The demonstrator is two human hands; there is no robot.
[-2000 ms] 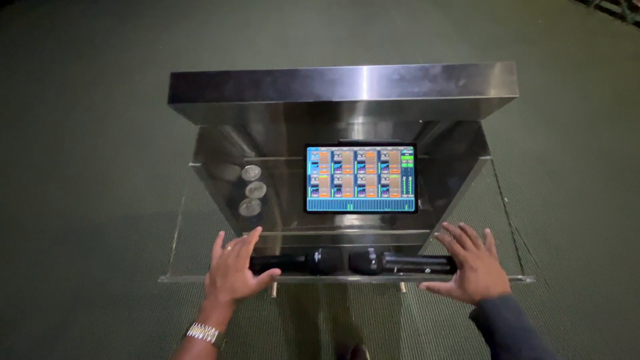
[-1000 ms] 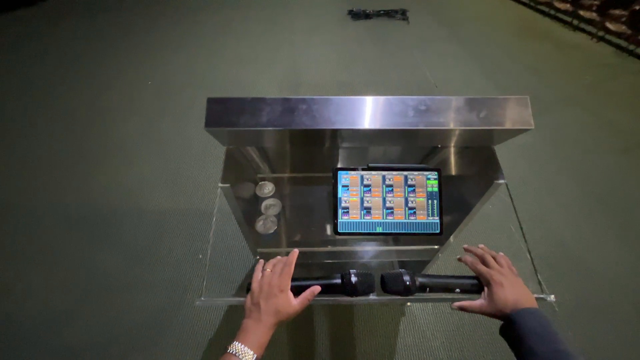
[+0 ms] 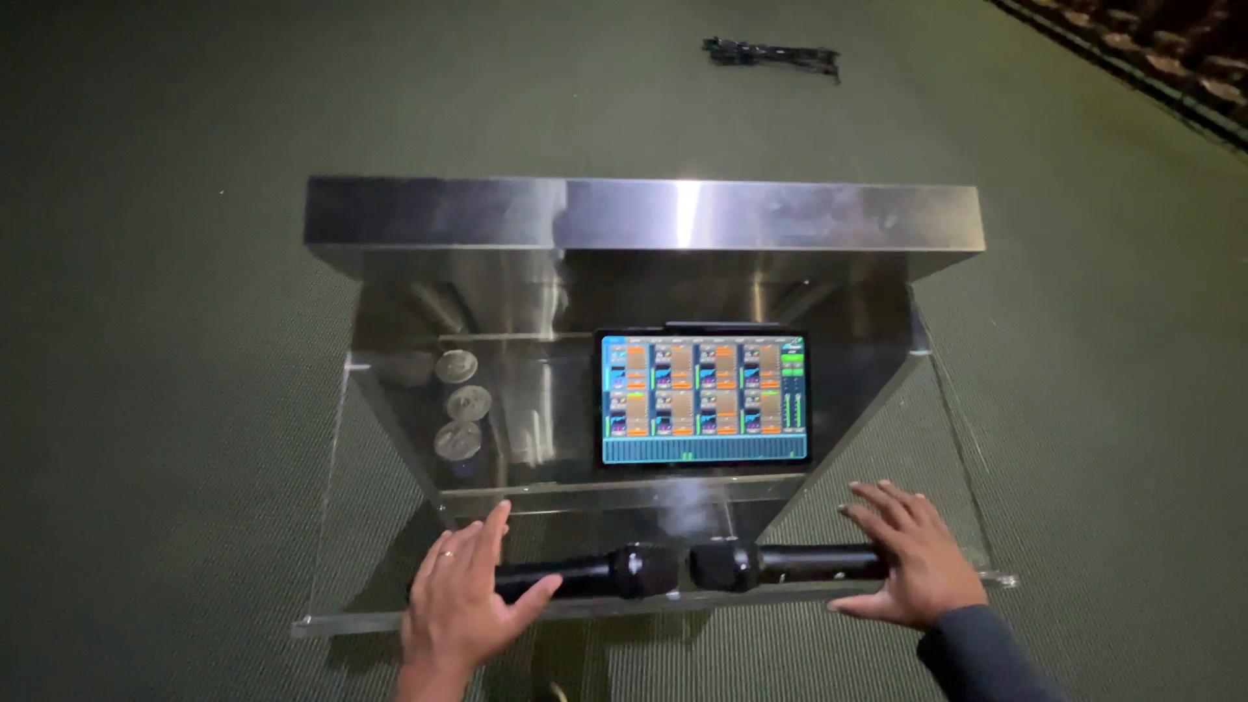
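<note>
Two black handheld microphones lie head to head along the near ledge of a clear-topped metal lectern. My left hand [image 3: 463, 595] rests, fingers spread, over the handle end of the left microphone [image 3: 595, 575]. Over the handle end of the right microphone [image 3: 790, 565] is my right hand [image 3: 912, 561], its fingers also apart. Neither hand is closed round a handle; whether the palms touch them is hard to tell. A tablet [image 3: 704, 400] showing an audio mixer display lies above the microphones, near the lectern's middle.
Three round, silvery disc-like objects [image 3: 468, 403] sit in a column left of the tablet. The lectern's raised metal panel [image 3: 634, 214] runs across its far side. Beyond it, a bundle of black cable [image 3: 770, 57] lies on the green carpet [image 3: 175, 341]. A patterned dark border [image 3: 1160, 68] crosses the upper right.
Both hands remain over the microphone handles, fingers spread. The view has shifted, and the cable bundle, out of view two seconds ago, shows beyond the lectern.
</note>
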